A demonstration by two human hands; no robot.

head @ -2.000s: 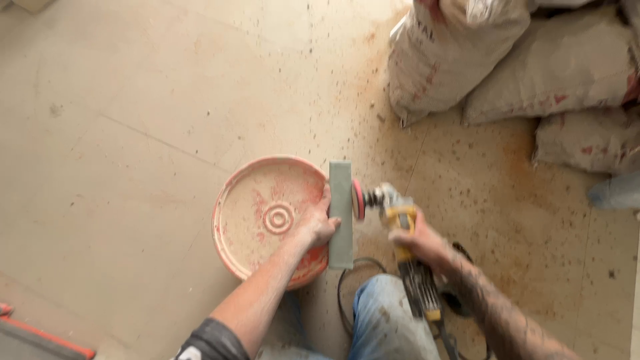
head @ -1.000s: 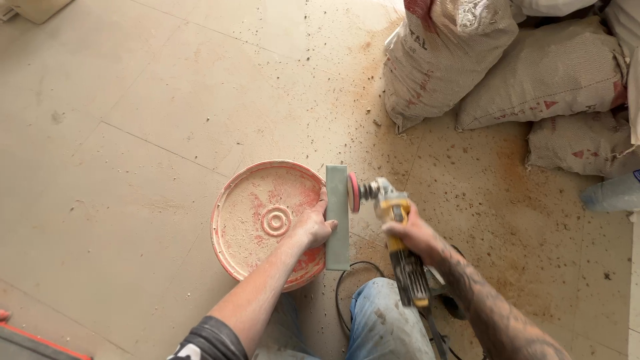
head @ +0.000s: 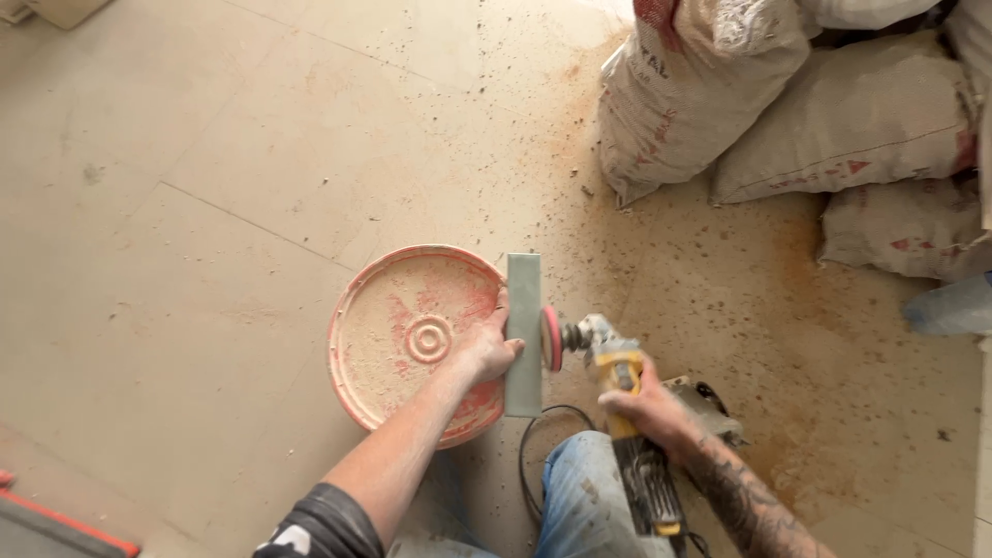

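Note:
A narrow grey-green tile (head: 525, 372) is gripped by my left hand (head: 490, 347) at the right rim of an upturned red bucket (head: 364, 341), whose round surface is coated in pale dust. In my right hand (head: 647, 403) is a yellow and black angle grinder (head: 620, 372). Its pink-edged disc (head: 552, 339) faces the tile's long right edge, very close to it; whether they touch cannot be told. The fingers of my left hand are partly hidden behind the tile.
Filled woven sacks (head: 697, 101) are piled at the upper right, near a clear bluish plastic object (head: 953, 306). A black cable (head: 527, 457) loops beside my knee. Crumbs litter the dusty floor (head: 232, 310). A grey and red object (head: 62, 527) lies lower left.

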